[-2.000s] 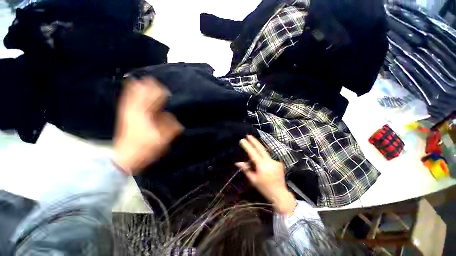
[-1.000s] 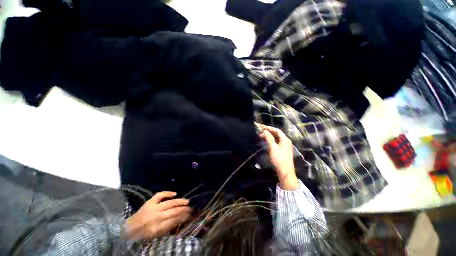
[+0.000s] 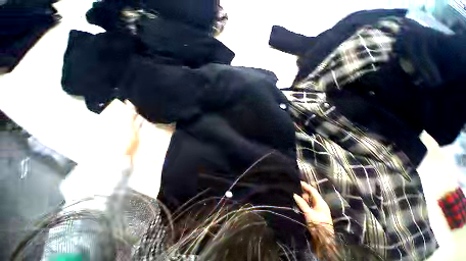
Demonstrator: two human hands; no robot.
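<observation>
A dark jacket [image 3: 230, 132] lies spread in front of me, its left half shell side up. Its plaid lining [image 3: 357, 188] shows on the right. A snap button [image 3: 228, 194] shines low on the shell, another [image 3: 283, 106] near the upper front edge. My right hand [image 3: 317, 209] is at the front edge, fingertips slightly apart where shell meets lining, with no tool visible. My left hand [image 3: 134, 135] is blurred, beside the sleeve [image 3: 158, 94] near its cuff end; whether it touches or grips the cloth cannot be told. Hair strands cross the lower jacket.
Dark garments [image 3: 168, 30] lie behind the sleeve, and another dark heap [image 3: 23, 28] is at the upper left. A red-and-black checked block [image 3: 453, 208] is at the right edge of the white table [image 3: 250, 46]. Grey floor shows at the lower left.
My left hand has moved from the lower jacket up and left towards the cuff. My right hand is lower along the front edge. The view has shifted, placing the jacket further right and lower.
</observation>
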